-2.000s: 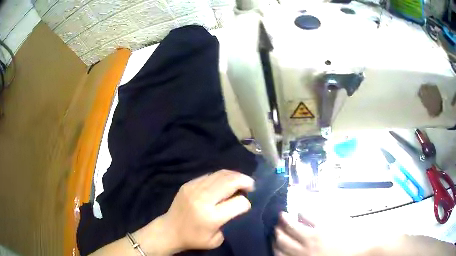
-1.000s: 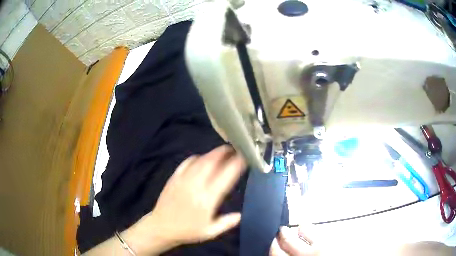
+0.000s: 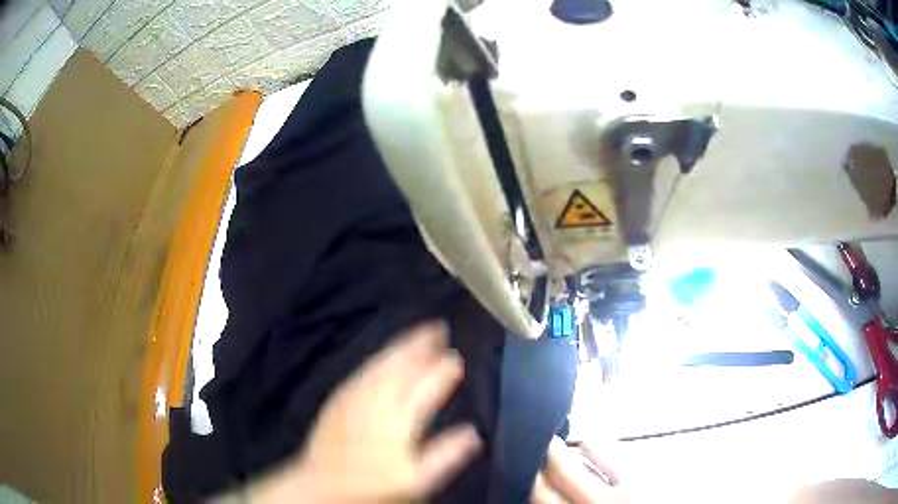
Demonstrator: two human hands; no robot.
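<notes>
A large dark garment piece (image 3: 325, 256) lies spread left of the needle, partly behind the white sewing machine head (image 3: 433, 138). A smoother, greyer-blue band (image 3: 532, 404) runs from the presser foot area (image 3: 603, 320) toward the bottom edge. My left hand (image 3: 389, 428) is blurred, fingers apart, over the dark cloth left of the band. My right hand (image 3: 576, 477) is at the bottom edge, washed out by the light, with its fingertips at the band's right edge. Whether these fingers pinch the cloth cannot be told.
Right of the foot lie a light-blue disc (image 3: 692, 286), a thin dark stick (image 3: 738, 358), light-blue thread snips (image 3: 822, 349) and red-handled scissors (image 3: 881, 374). Brown cardboard (image 3: 94, 266) with an orange rim stands at the left. A white brick-pattern wall (image 3: 236, 49) is behind.
The machine head appears further left than two seconds ago. My left hand has opened and moved left off the greyer band, then slightly down. My right hand has moved down toward the bottom edge.
</notes>
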